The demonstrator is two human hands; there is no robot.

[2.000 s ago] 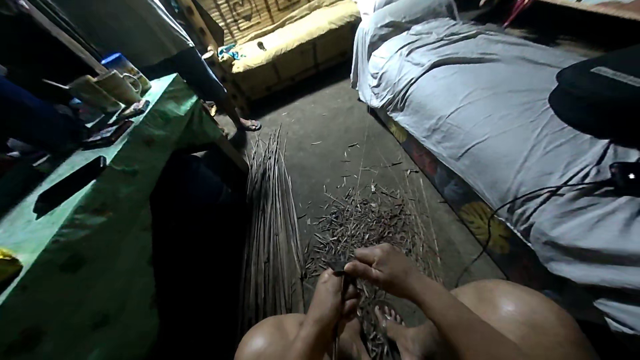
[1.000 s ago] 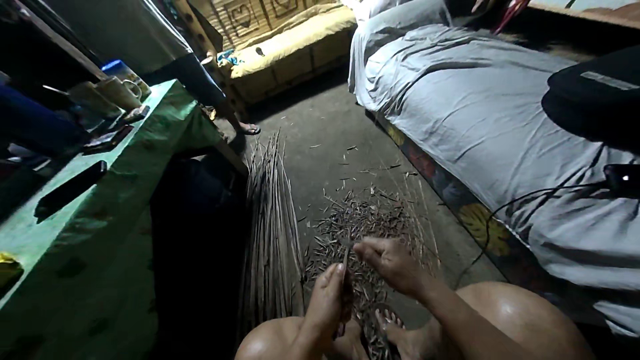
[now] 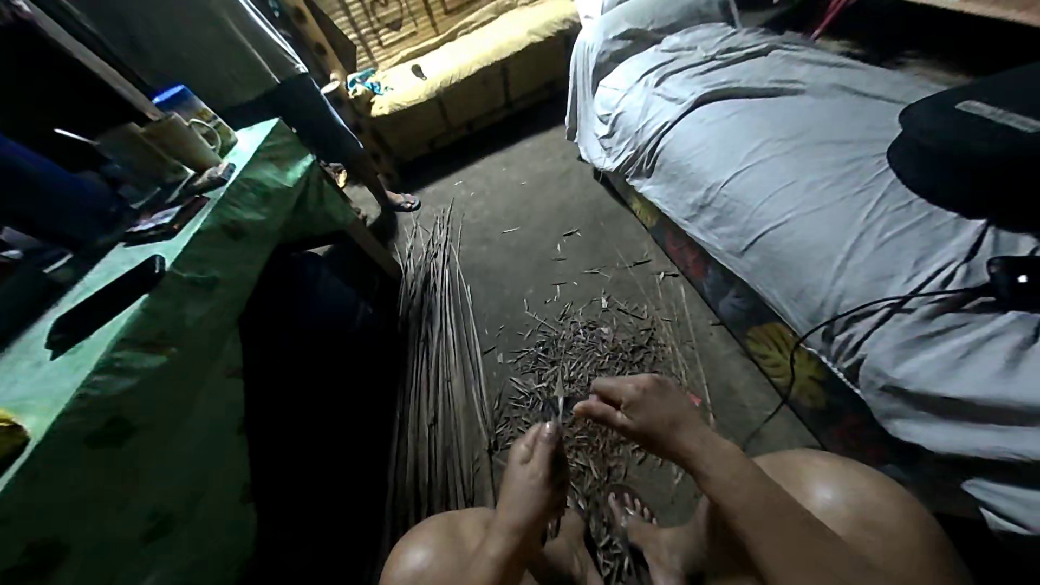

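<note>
My left hand (image 3: 538, 467), between my knees, is closed around a thin piece, probably a stick, whose pale tip (image 3: 559, 392) shows above the thumb. Just right of that tip, my right hand (image 3: 638, 410) grips a small dark tool, perhaps a knife, partly hidden by the fingers. Below both hands, a heap of short dark cut pieces (image 3: 593, 349) covers the floor around my feet. A bundle of long thin sticks (image 3: 439, 357) lies on the floor to the left of the heap.
On the left stands a table with a green cloth (image 3: 203, 284), bearing a mug (image 3: 183, 142) and a dark flat case (image 3: 106, 305). A person's sandalled foot (image 3: 402, 201) is beyond it. At right, a bed with a grey sheet (image 3: 772, 162) holds a black bag (image 3: 975, 146) and a cable (image 3: 877, 305).
My hands, close together two seconds ago, are now slightly apart at the tip of the piece. The bundle and the other person's foot have not plainly moved.
</note>
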